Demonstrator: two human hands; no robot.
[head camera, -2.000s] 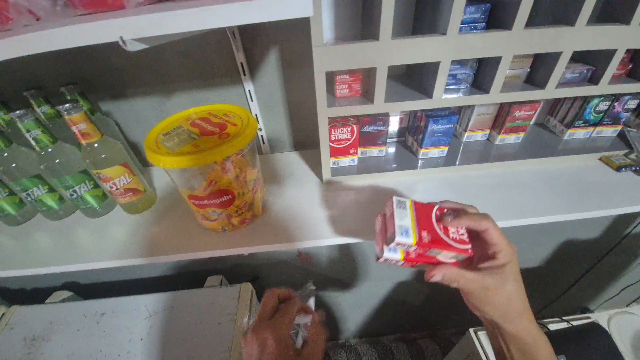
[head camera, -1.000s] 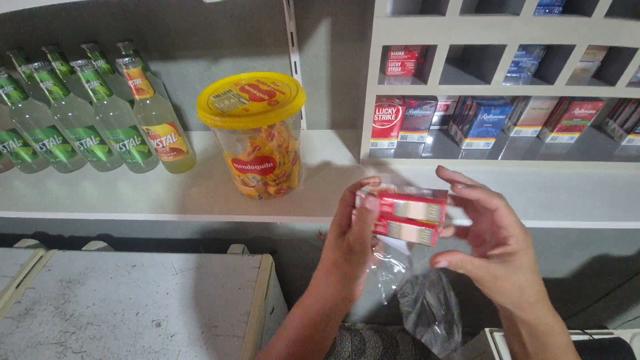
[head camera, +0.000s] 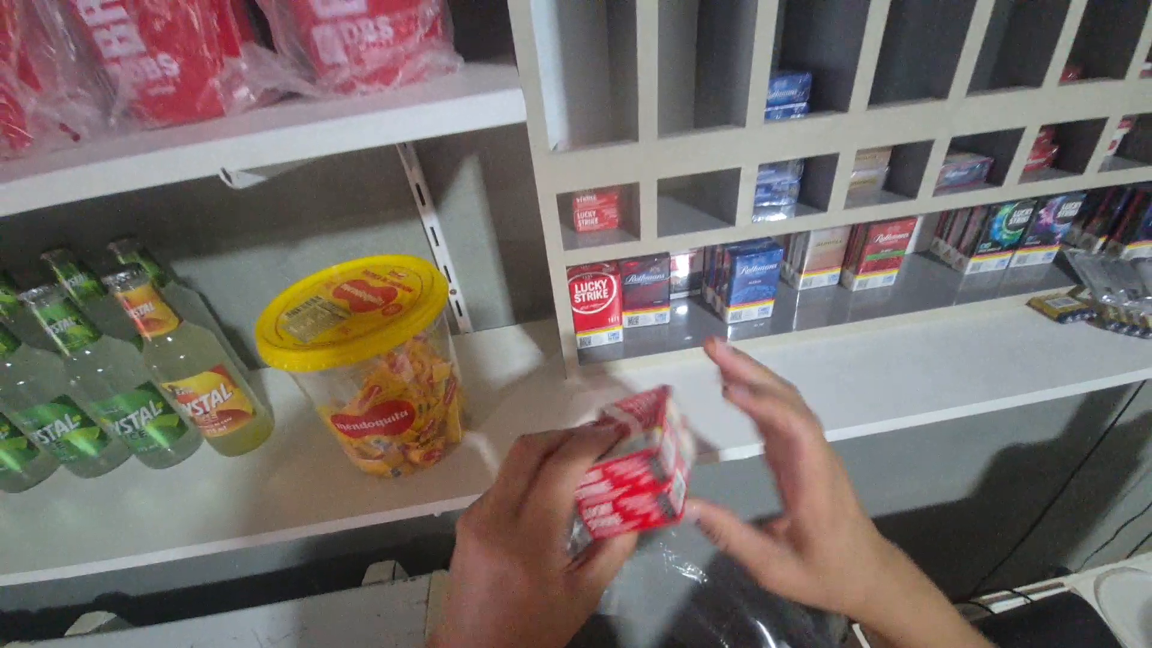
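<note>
My left hand (head camera: 540, 531) grips a small stack of red Lucky Strike cigarette packs (head camera: 634, 468), fingers over the top and thumb beneath. Just right of the packs, my right hand (head camera: 792, 495) is spread, its thumb close to their lower corner; whether it touches them I cannot tell. Clear plastic film (head camera: 684, 576) shows beneath the hands. Behind them a cigarette rack (head camera: 589, 165) holds a Lucky Strike pack (head camera: 595, 304) at its lower left, with dark red and blue Rothmans packs (head camera: 754, 281) to the right of it.
A yellow-lidded tub of wrapped sweets (head camera: 373, 396) stands on the white shelf (head camera: 504, 432), left of the rack. Several glass bottles (head camera: 202, 387) are at far left. Red plastic-wrapped packages (head camera: 360, 45) lie on the upper shelf. A white surface (head camera: 297, 621) is below, lower left.
The red packs, in my right hand two seconds ago, are now in my left, which has come up from below. The right hand has let go and spread. The view has tilted.
</note>
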